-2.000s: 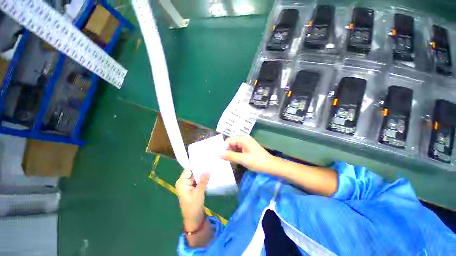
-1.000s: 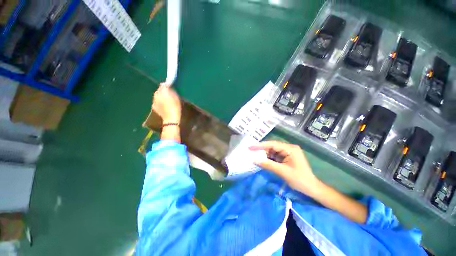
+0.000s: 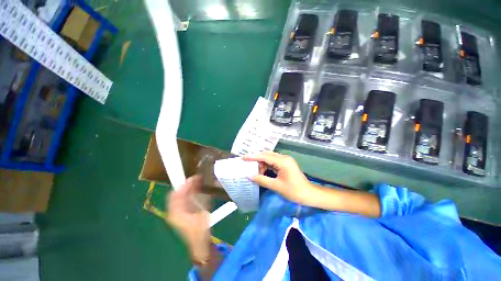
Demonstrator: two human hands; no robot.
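Observation:
A white printed label sheet [image 3: 241,186] hangs folded from my right hand [image 3: 280,175], pinched at its upper edge. My left hand [image 3: 189,211] is blurred, left of the sheet, at the lower end of a long white strip [image 3: 171,99]; a short white piece [image 3: 222,214] shows beside its fingers. Whether its fingers grip the strip is unclear. Another printed sheet [image 3: 255,131] lies against the tray's left corner. A clear blister tray [image 3: 329,145] holds black handheld terminals [image 3: 377,122] with orange side keys, in two rows.
An open brown cardboard box [image 3: 154,159] is below the bench edge, behind my hands. A printed label strip [image 3: 55,52] hangs at the upper left. Blue shelving [image 3: 66,126] and a brown carton [image 3: 24,189] stand at the left, above green floor.
My left hand has come down from higher on the strip towards the sheet. The sheet in my right hand now hangs lower, its print showing. The view has shifted, with more of the tray visible.

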